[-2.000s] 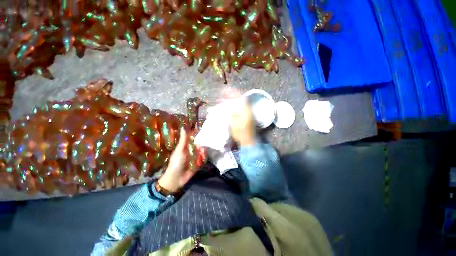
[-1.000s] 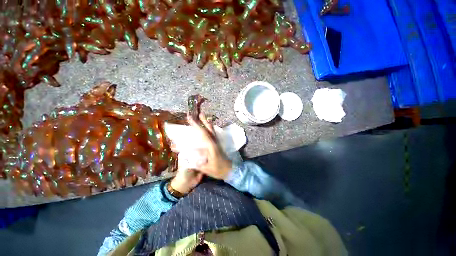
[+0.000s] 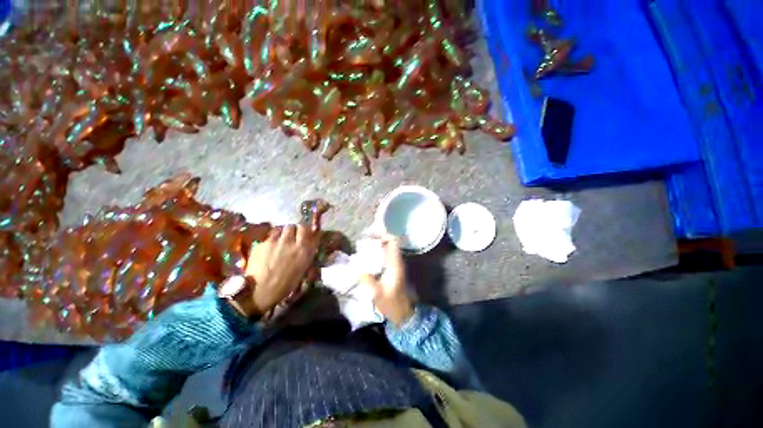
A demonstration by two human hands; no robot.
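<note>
My left hand (image 3: 280,266) lies palm down on the right end of the near pile of glossy reddish-brown moulded pieces (image 3: 142,259); its fingers hide what is under them, so I cannot tell if it grips a piece. My right hand (image 3: 393,288) holds a crumpled white cloth (image 3: 355,276) beside the open white tub (image 3: 412,220), at the tub's lower left. The white lid (image 3: 472,226) lies just right of the tub. A single darker brown piece (image 3: 314,212) lies just above my left hand.
A far pile of brown pieces (image 3: 360,75) spans the back of the table (image 3: 586,242). A white wad (image 3: 545,229) lies right of the lid. A blue tray (image 3: 619,100) at upper right holds a few brown pieces (image 3: 554,54) and a dark flat rectangle (image 3: 556,130). Blue crates (image 3: 728,109) stand beyond it.
My hands were together on the cloth one second ago and are now apart. My left hand has moved left onto the near pile. My right hand has moved with the cloth towards the tub.
</note>
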